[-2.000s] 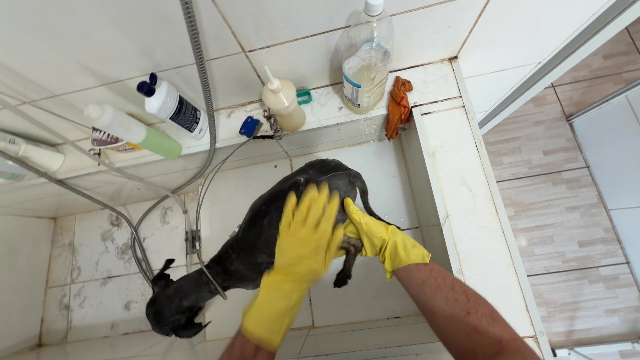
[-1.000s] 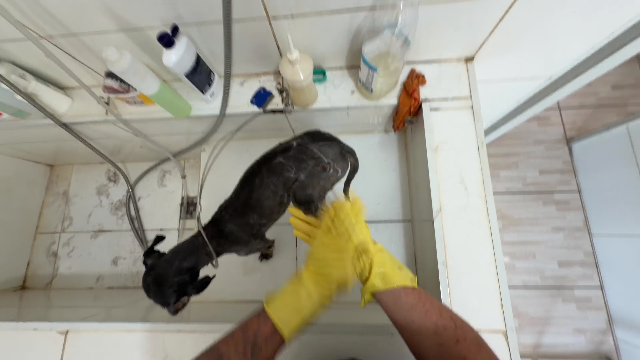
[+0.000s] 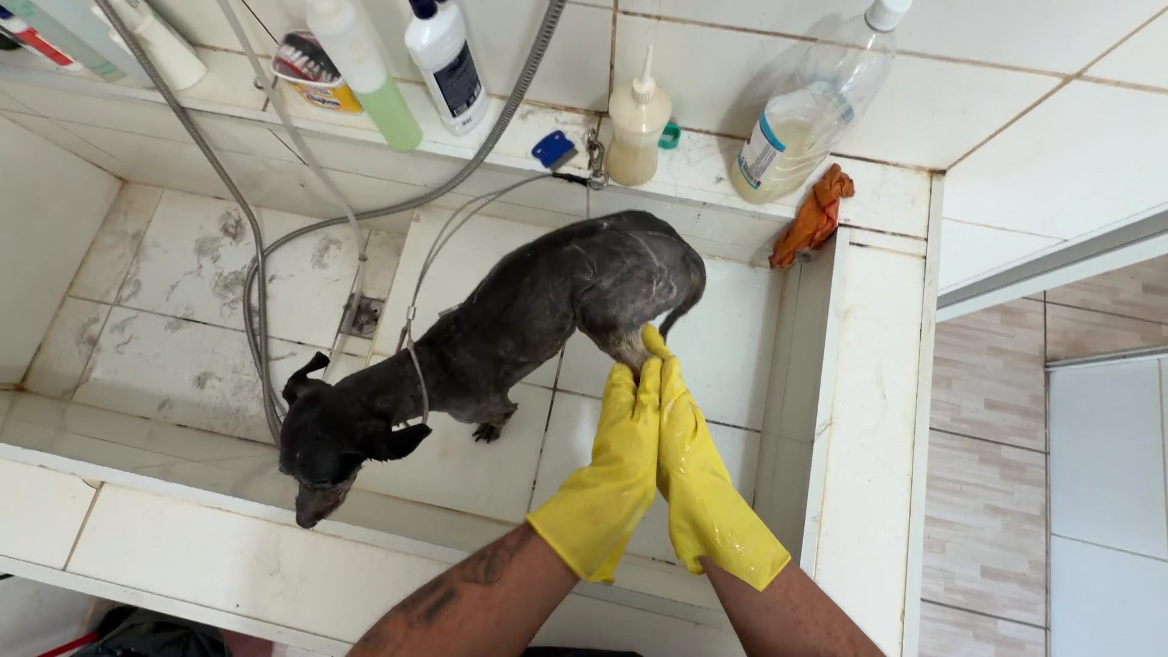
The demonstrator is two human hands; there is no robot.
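A wet black dog (image 3: pixel 538 301) stands in a white tiled tub (image 3: pixel 867 401), its head low at the left. Around its neck runs a thin cable loop (image 3: pixel 418 365), tied to a metal chain (image 3: pixel 597 160) on the ledge. My left hand (image 3: pixel 611 465) and my right hand (image 3: pixel 698 465), both in yellow rubber gloves, lie palm to palm around the dog's hind leg (image 3: pixel 630 347). The foot of that leg is hidden between the gloves.
On the back ledge stand a squeeze bottle (image 3: pixel 636 128), a clear plastic bottle (image 3: pixel 785 137), a green-liquid bottle (image 3: pixel 388 105), a white bottle (image 3: pixel 452 73), a blue comb (image 3: pixel 553 149) and an orange cloth (image 3: pixel 815 219). A metal shower hose (image 3: pixel 260 274) hangs at left, near the drain (image 3: pixel 363 316).
My left hand has moved off the dog's flank, down to its hind leg beside my right hand. The dog's back end stands free of the gloves at the top.
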